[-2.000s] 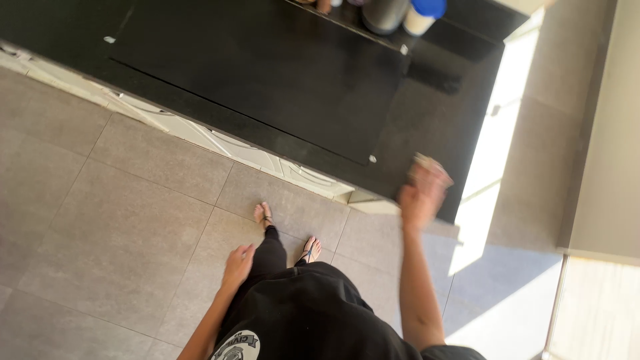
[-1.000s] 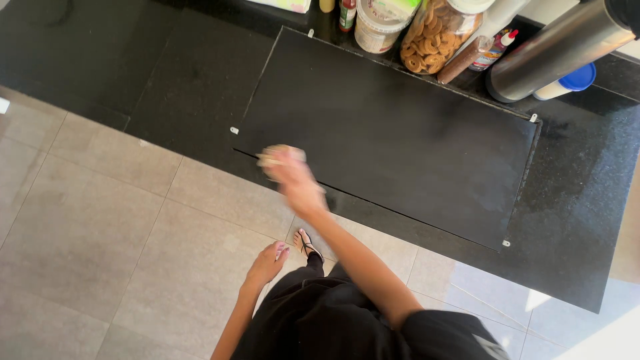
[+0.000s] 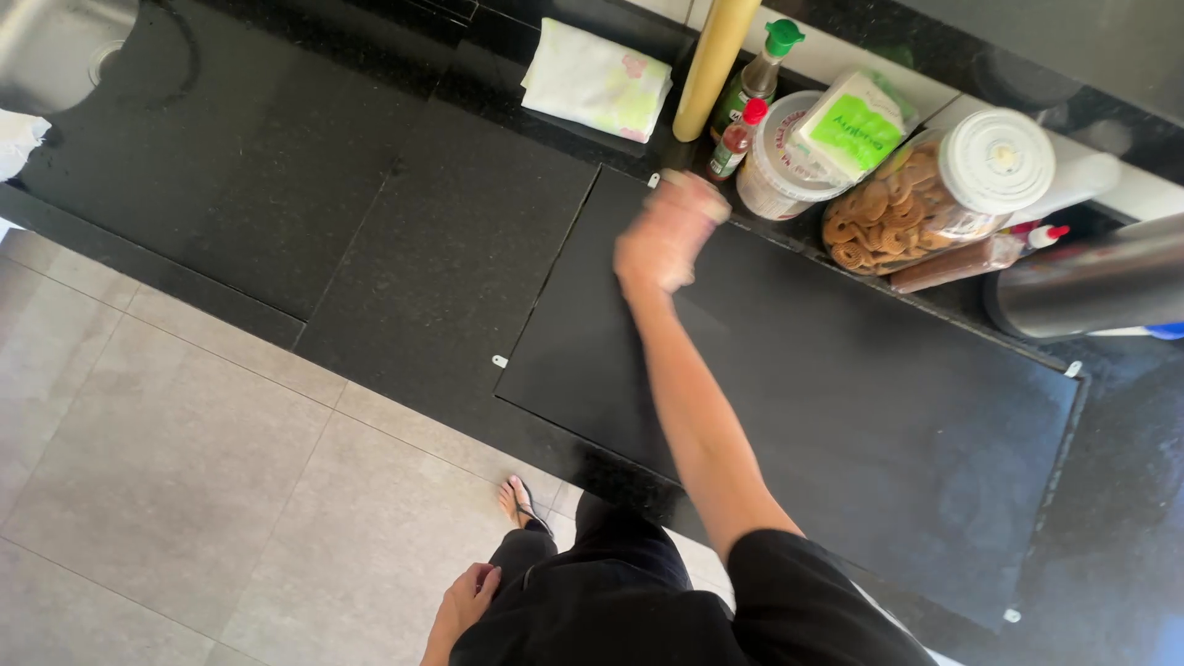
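Blurred by motion, my right hand reaches over the back left part of a flat black panel set in the black stone counter. Its fingers close on a pale, pinkish item, likely a cloth or sponge, near the panel's back edge and a small white clip. My left hand hangs low beside my dark trousers, fingers curled, with nothing visible in it.
Along the back stand a folded floral cloth, a yellow cylinder, a green-capped bottle, a small red-capped bottle, a plastic tub, a cookie jar and a metal cylinder. A steel sink lies far left.
My right hand has moved from the panel's front left corner to its back edge. The left hand stays low by my body. The view has shifted.
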